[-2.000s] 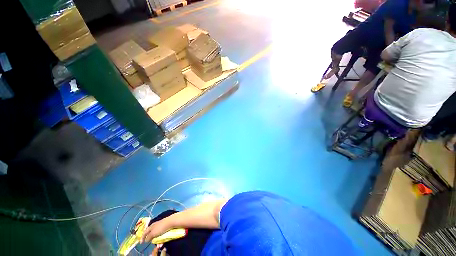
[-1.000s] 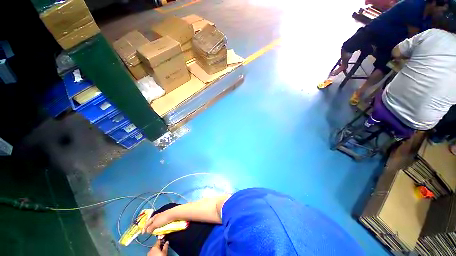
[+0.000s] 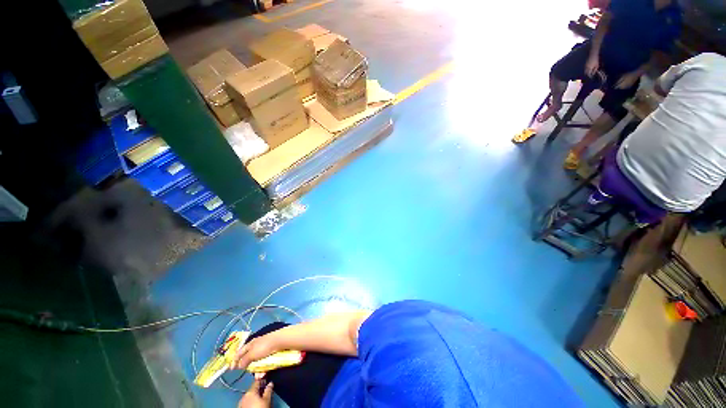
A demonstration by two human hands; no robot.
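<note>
My right hand [image 3: 256, 349] reaches out from the blue sleeve and closes around a yellow tool, possibly an air blow gun. One yellow-and-white part [image 3: 223, 360] shows beyond my fingers, and a yellow part with a red end [image 3: 277, 361] shows behind my hand over my dark-clothed leg. I cannot tell whether these are one piece. My left hand [image 3: 256, 394] is just below, cut off by the bottom edge, with its fingertips at a small dark part; its grip is unclear. A thin pale hose [image 3: 147, 326] runs from the green wall and loops beside my hands.
A green pillar [image 3: 191, 131] stands beside stacked blue bins [image 3: 177, 195]. Brown cartons [image 3: 271, 111] sit on flat board beyond it. Two people [image 3: 677, 131] sit on stools at upper right. Flat cardboard stacks [image 3: 649, 335] stand at lower right. White box-shaped parts [image 3: 11, 205] show at the left edge.
The view has shifted slightly, so the surroundings sit further right. A white part shows more at the left edge. The seated person in dark blue has changed posture. My right hand keeps its hold.
</note>
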